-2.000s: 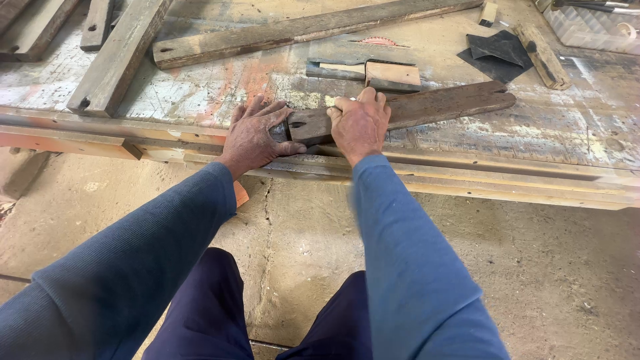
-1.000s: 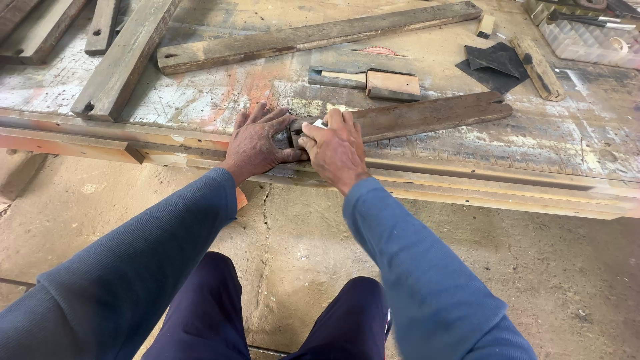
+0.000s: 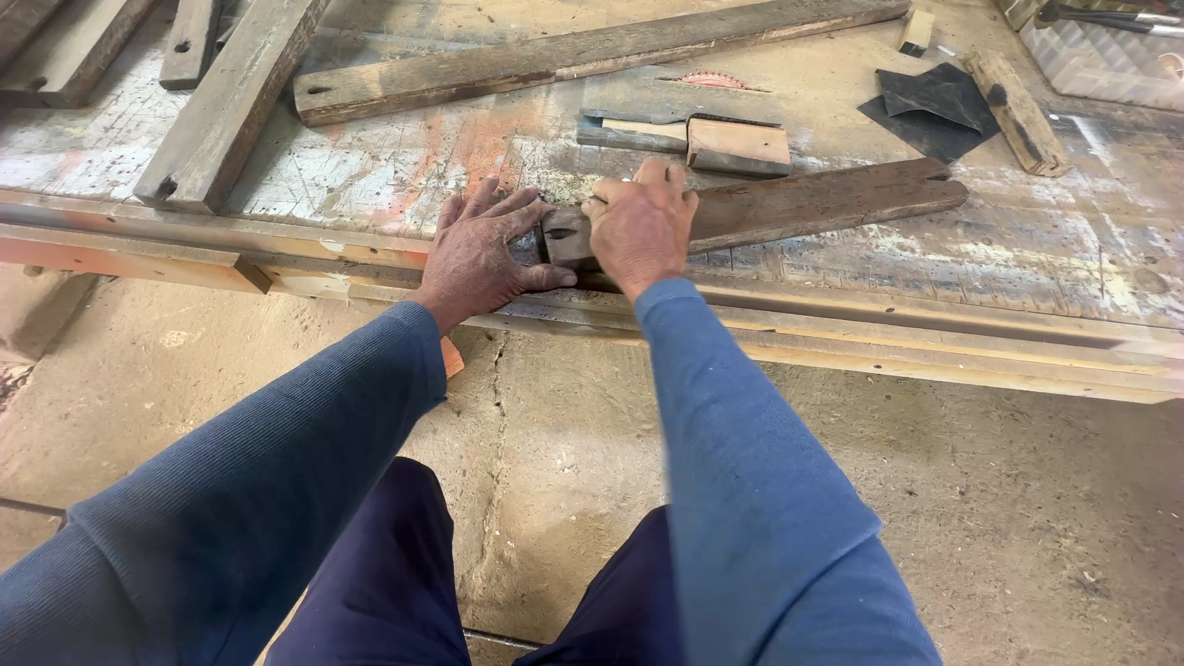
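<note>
A weathered dark wooden slat (image 3: pixel 823 202) lies at a slant along the front of the workbench, its slotted left end by my hands and its notched end to the right. My left hand (image 3: pixel 486 248) presses at that left end, fingers spread, thumb along the near edge. My right hand (image 3: pixel 645 222) is closed on top of the slat; something small and pale shows at its knuckles, too hidden to name. Behind the slat rests a sanding block (image 3: pixel 737 146) with abrasive paper about it, joined to or touching a pale wood strip (image 3: pixel 645 130).
Several old wooden slats, one long (image 3: pixel 592 60) and one at the left (image 3: pixel 231 106), lie behind. Black sandpaper sheets (image 3: pixel 934 111), a short wood piece (image 3: pixel 1017 113), a small block (image 3: pixel 917 33) and a clear plastic organizer (image 3: pixel 1105 60) are at the right. The bench edge (image 3: pixel 832 331) runs in front.
My right hand has shifted a little left along the slat since two seconds ago, toward its slotted end. My left hand stays at that end.
</note>
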